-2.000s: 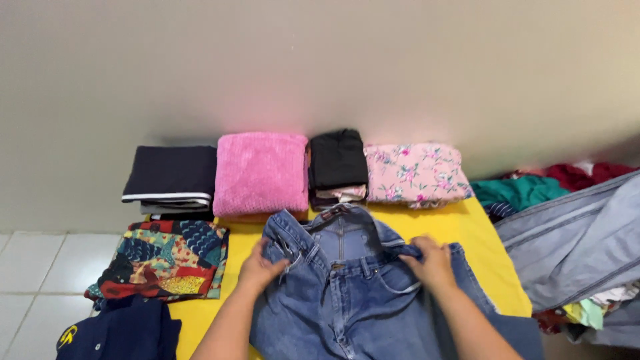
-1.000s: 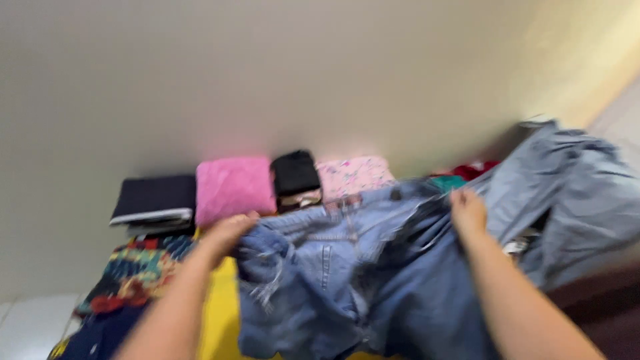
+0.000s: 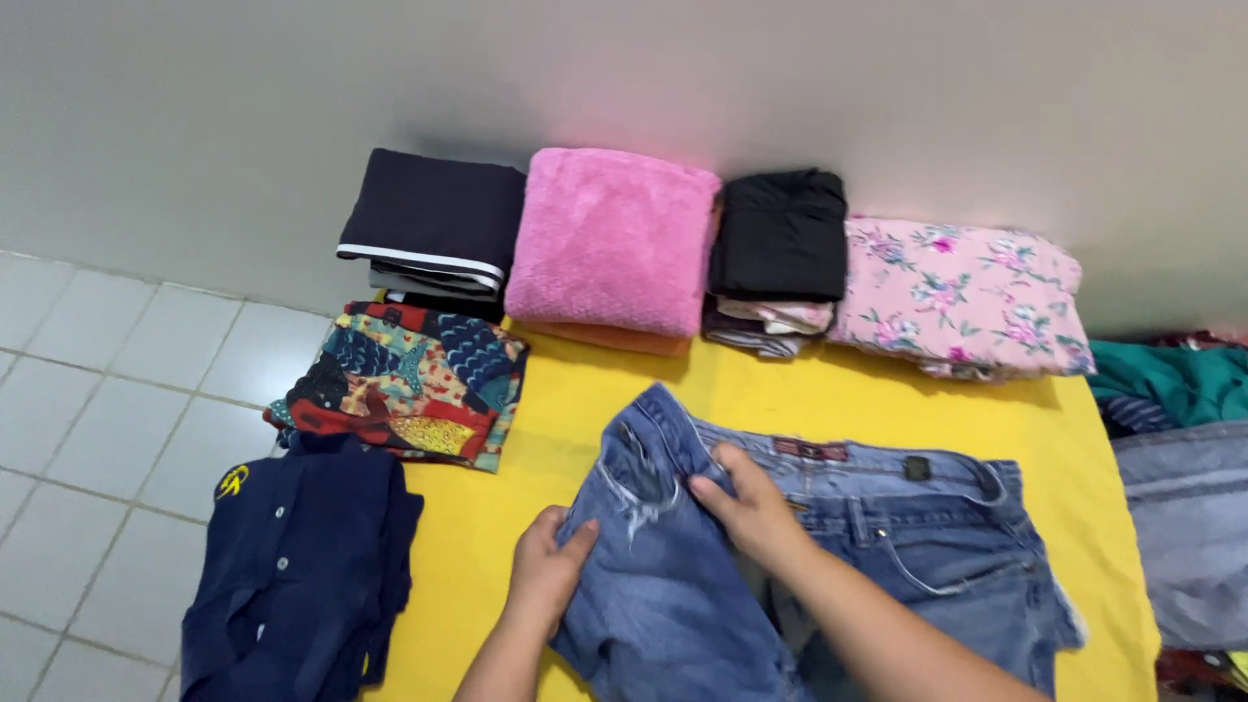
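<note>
A pair of blue denim jeans lies on a yellow cloth, its waistband toward the wall and its lower part cut off by the frame. The side nearer my left is partly lifted and turned, showing a frayed pocket edge. My left hand pinches the outer edge of that side below the pocket. With thumb and fingers, my right hand grips the denim beside the front opening, just under the waistband. Part of the denim under my right forearm is hidden.
Along the wall stand folded dark cloth, a pink towel, black clothing and floral fabric. Left are a patterned garment and a navy buttoned shirt. More clothes lie right, beyond the yellow cloth's edge.
The jeans, held up and spread between both hands a second ago, now lie on the yellow cloth. My right hand has moved from the far side of the waistband to near the front opening.
</note>
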